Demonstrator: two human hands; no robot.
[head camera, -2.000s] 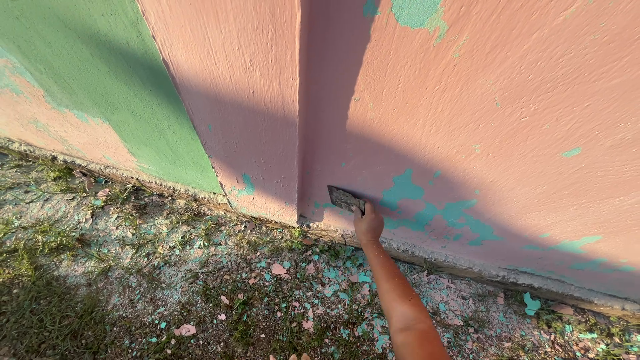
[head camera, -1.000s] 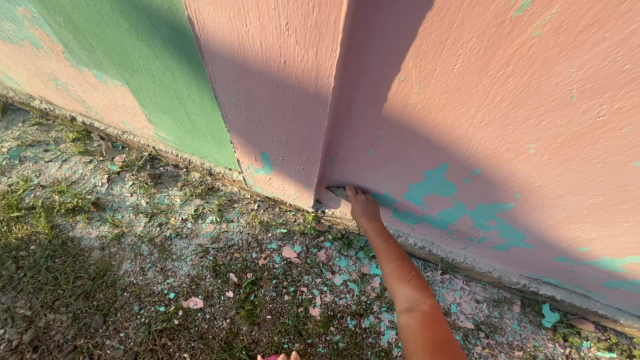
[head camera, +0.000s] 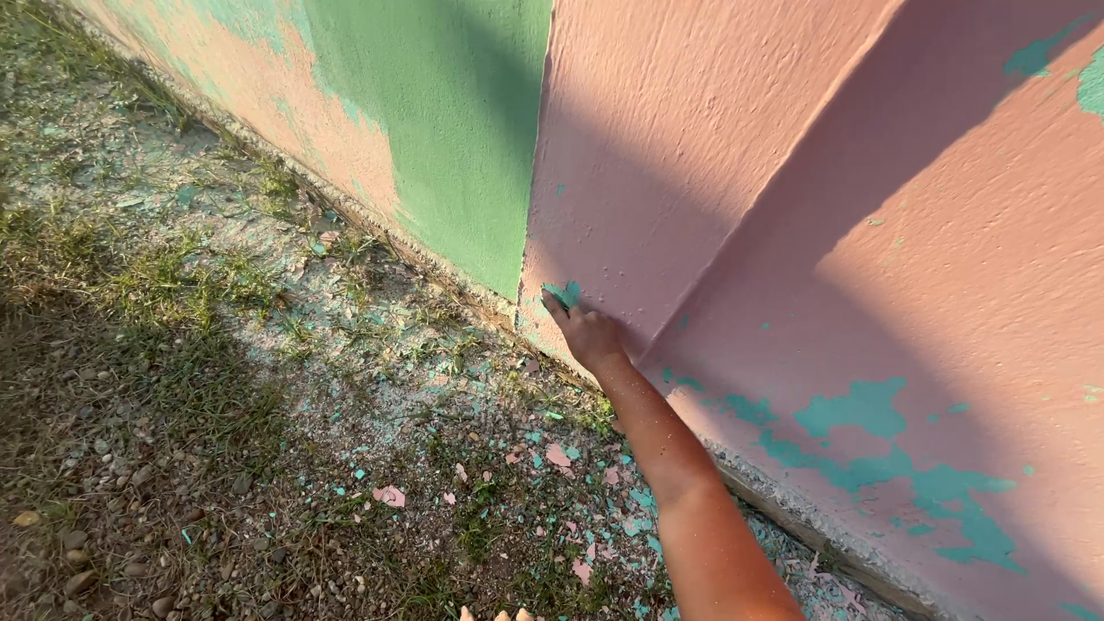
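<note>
My right hand (head camera: 592, 336) reaches in from the lower right, low on the pink painted wall (head camera: 630, 216). Its index finger lies stretched along a dark, thin edge of the scraper, which is mostly hidden beneath the hand. The fingertips are at a small turquoise patch (head camera: 571, 291), close to the corner where pink meets the green wall section (head camera: 448, 147). My left hand is not recognisable; a few skin-coloured tips (head camera: 496, 615) at the bottom edge could be toes or fingers.
Larger turquoise patches (head camera: 862, 410) mark the pink wall at right. A rough concrete ledge (head camera: 776, 492) runs along its base. Pink and turquoise paint flakes (head camera: 559, 455) litter the ground, with grass (head camera: 198, 371) and pebbles (head camera: 82, 582) at left.
My right hand has moved left from beside the wall's inner corner, across the pink projecting section, to the small turquoise patch. The scraper's blade, plain in the earliest frame, is now mostly hidden.
</note>
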